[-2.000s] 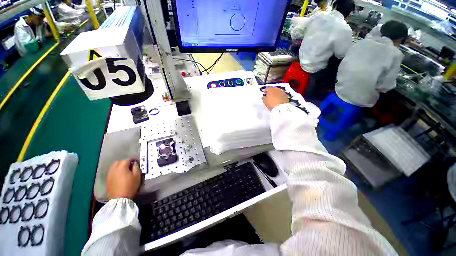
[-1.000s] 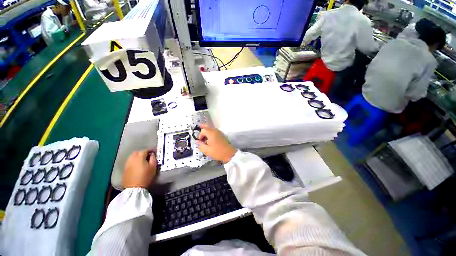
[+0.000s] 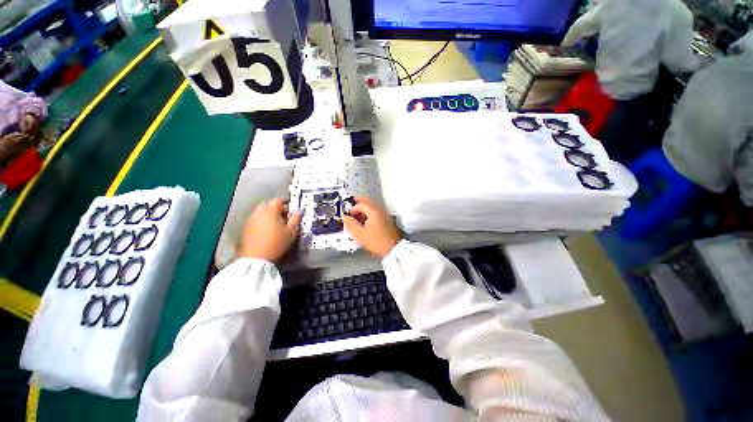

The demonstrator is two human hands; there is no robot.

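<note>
The black fixture [image 3: 327, 212] with its round seat sits on the silver, hole-dotted base plate [image 3: 361, 173] in front of me. My right hand [image 3: 371, 226] is at the fixture's right side and pinches a black ring part [image 3: 348, 205] close beside it. Whether the ring touches the fixture is unclear. My left hand [image 3: 271, 231] rests at the plate's left edge with bent fingers. A small dark spot shows at its fingertips; I cannot tell whether it is an object or shadow.
Right: white tray stack [image 3: 462, 202] with several rings, button panel [image 3: 443, 104] behind, mouse [image 3: 494, 270] in front. Keyboard [image 3: 355, 305] below the plate. Left: white tray [image 3: 62, 330] with ring rows on the green belt. Camera head [image 3: 248, 62], spare block [image 3: 295, 145] and monitor [image 3: 479, 16] behind. People sit at right.
My right hand has come from the right tray stack to the fixture with a ring, and stays beside it. My left hand has moved slightly up along the plate's left edge. The view has shifted.
</note>
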